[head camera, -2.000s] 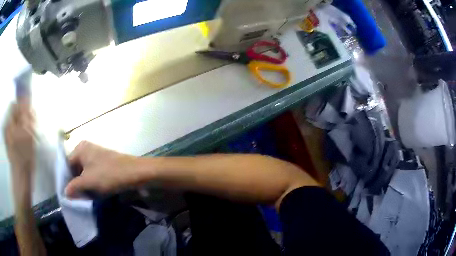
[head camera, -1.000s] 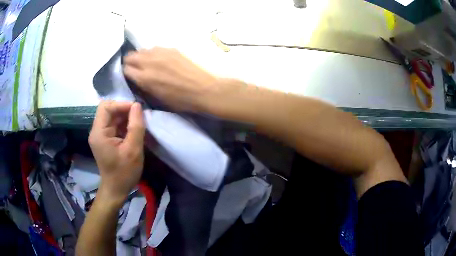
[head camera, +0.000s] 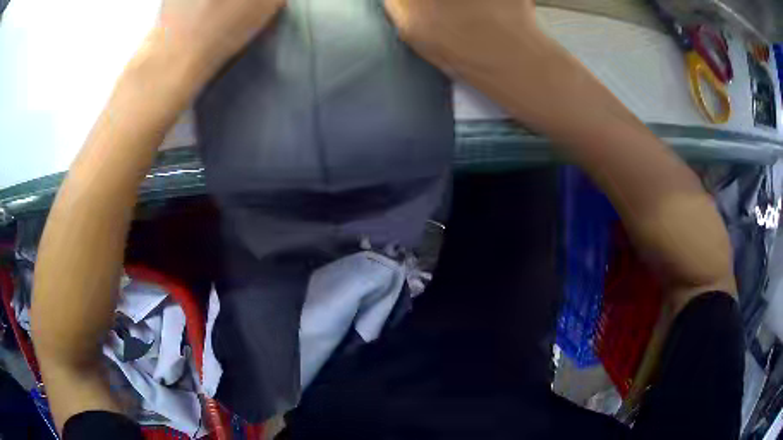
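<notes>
A dark grey opened fabric piece [head camera: 322, 120] hangs between my two hands over the table's front edge, with a thin dark seam down its middle. My left hand [head camera: 219, 21] is at its upper left side and my right hand [head camera: 455, 26] at its upper right side. Both hands are cut off by the top edge of the picture and their fingertips are hidden. Sewn pieces [head camera: 352, 296], dark grey and pale, hang below at the lap.
Scissors [head camera: 709, 86] with red and orange handles lie on the white table [head camera: 584, 64] at the right. A red-rimmed basket [head camera: 185, 301] with fabric stands lower left. Blue [head camera: 579, 266] and red [head camera: 631, 309] lattice baskets stand under the table at the right.
My hands have moved up and apart. The folded pale piece they handled now shows as an opened dark grey piece spread between them. The view has shifted.
</notes>
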